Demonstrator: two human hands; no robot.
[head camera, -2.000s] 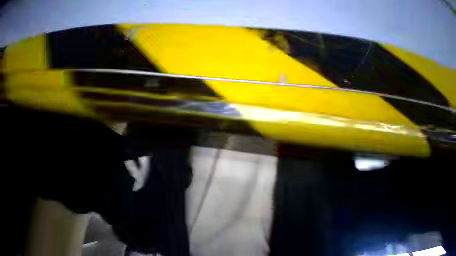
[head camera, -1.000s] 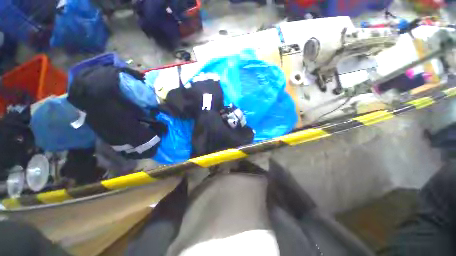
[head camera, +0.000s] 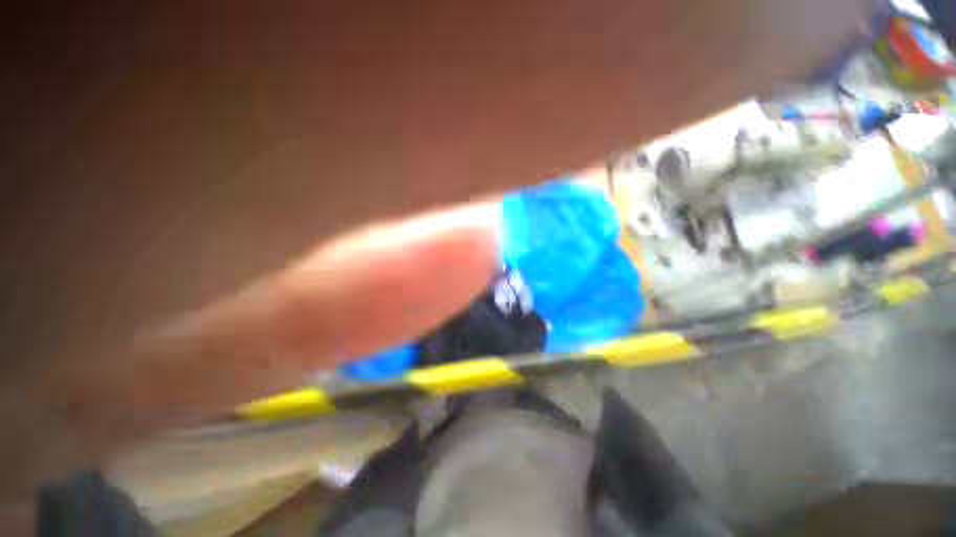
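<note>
A large, blurred bare hand, which looks like my left hand (head camera: 346, 147), is very close to the camera and covers the upper left and middle. It comes in from the left, and a reddish finger or thumb tip ends over a blue plastic bag (head camera: 577, 262). Whether its fingers hold anything cannot be told. Black cloth (head camera: 487, 330) lies left of the bag, partly hidden by the hand. Yellow-and-black hazard tape (head camera: 461, 376) runs along the partition edge below them. My right hand is not in view.
A cream sewing machine (head camera: 776, 194) stands on a sewing table at the right, with magenta and dark items near it. A red round item (head camera: 912, 47) is at the top right corner. Grey floor or wall shows below the tape at right.
The hand has come in over the upper left, hiding the crates and most of the dark cloth. The bag and tape sit slightly lower and further right in view.
</note>
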